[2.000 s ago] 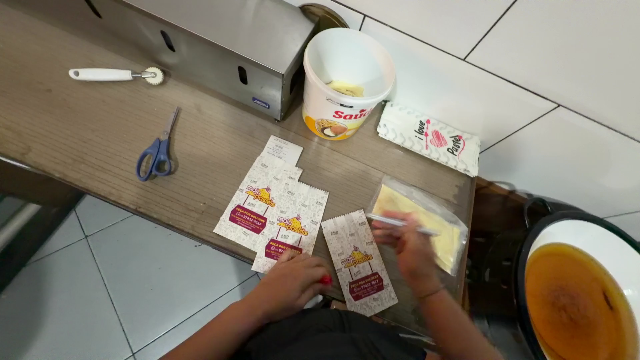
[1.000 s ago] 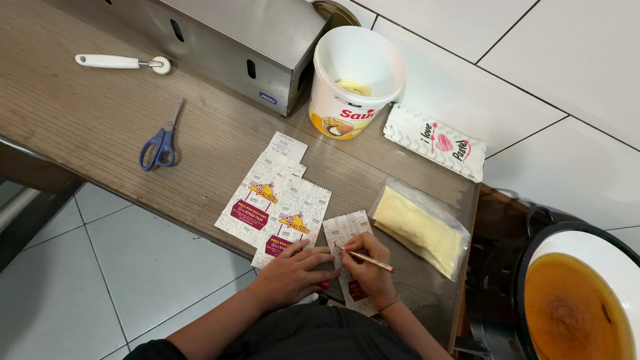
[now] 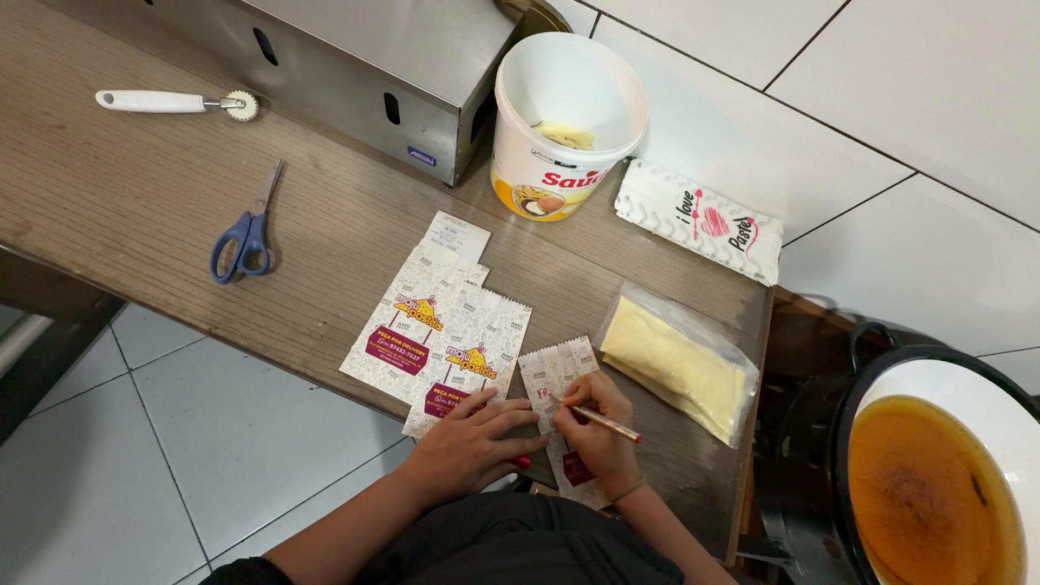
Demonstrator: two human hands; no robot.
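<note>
My right hand [image 3: 600, 422] grips a slim pen [image 3: 605, 423] with a red end, its tip on a printed paper bag [image 3: 561, 363] where red letters show. My left hand [image 3: 475, 443] lies flat with spread fingers across the edge of that bag and the lower part of a second paper bag [image 3: 496, 321]. A red pen cap [image 3: 521, 461] shows by the left hand's thumb side; whether it is held is unclear. Another paper bag [image 3: 406, 325] lies partly under the second, with a printed slip [image 3: 459, 236] at its top. A clear plastic packet of pastry dough [image 3: 678, 366] lies right of the writing.
Blue-handled scissors [image 3: 244, 240] and a white-handled pastry wheel [image 3: 175, 101] lie at left. A steel appliance [image 3: 366, 81], a plastic bucket [image 3: 561, 175] holding pale pieces and a stack of white printed bags [image 3: 699, 223] stand or lie along the wall. A black pot [image 3: 861, 366] of amber liquid stands at right.
My right hand has moved left from beside the dough packet, bringing the pen onto the paper bag. Red letters now show there. My left hand has moved right, onto that bag's edge.
</note>
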